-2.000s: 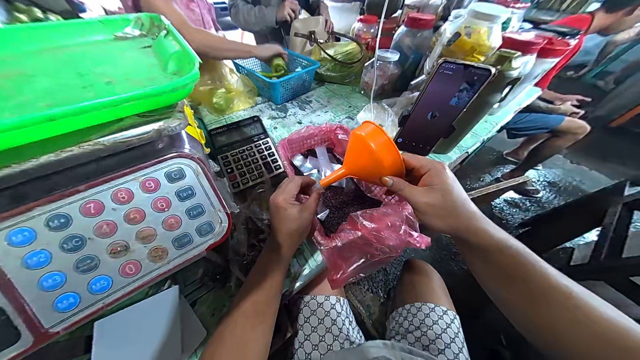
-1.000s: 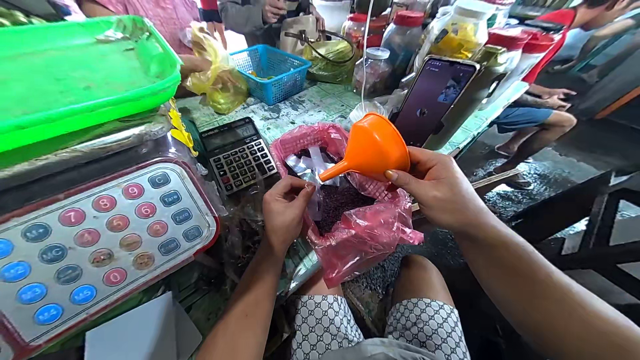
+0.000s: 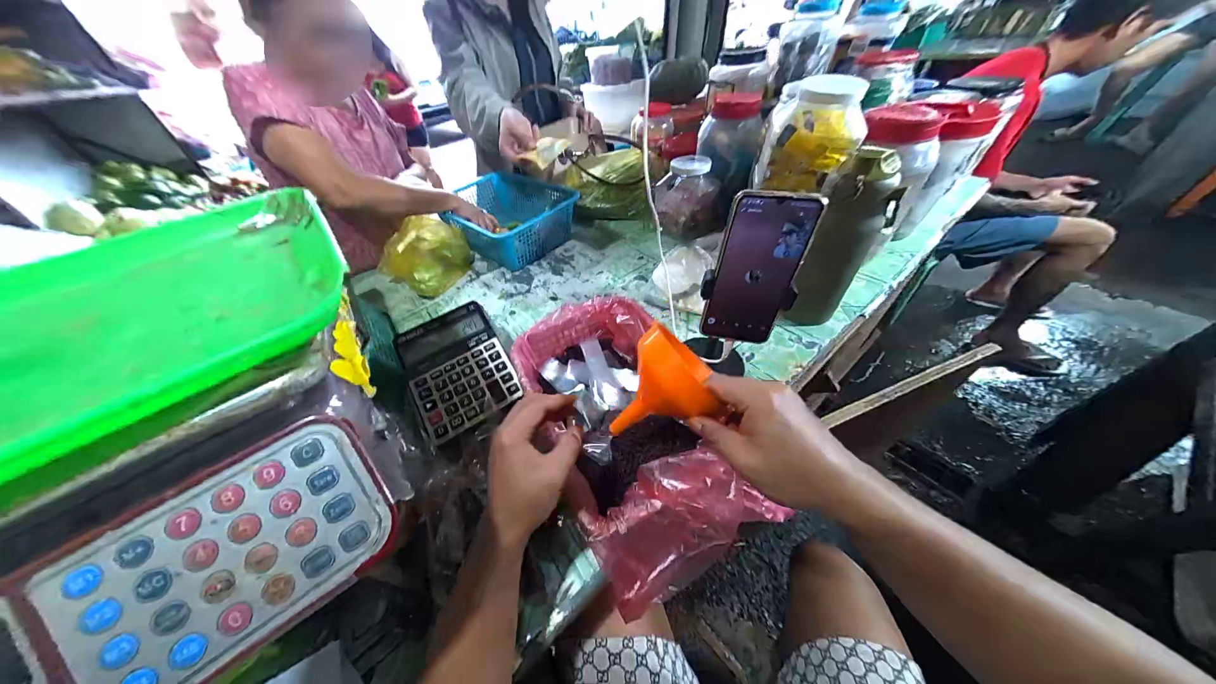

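My right hand (image 3: 774,437) holds an orange plastic funnel (image 3: 665,380) by its wide rim, the spout pointing down and left. Beside the spout tip, my left hand (image 3: 532,465) pinches a small clear plastic bag (image 3: 597,445); whether the spout is inside it, I cannot tell. Both hands are over a pink basket (image 3: 541,328) lined with a pink plastic bag (image 3: 665,532). Dark small grains (image 3: 655,446) and several clear plastic packets (image 3: 594,375) lie in it.
A calculator (image 3: 461,375) and a digital scale (image 3: 209,560) with a green tray (image 3: 171,323) are at left. Behind stand a blue basket (image 3: 522,223), a yellow bag (image 3: 427,256), a phone (image 3: 760,266) on a holder, a green flask (image 3: 845,237) and jars (image 3: 817,133). People are beyond the table.
The funnel has tilted, its wide mouth now facing more to the right. A person across the table has a hand at the blue basket again. The view has lifted.
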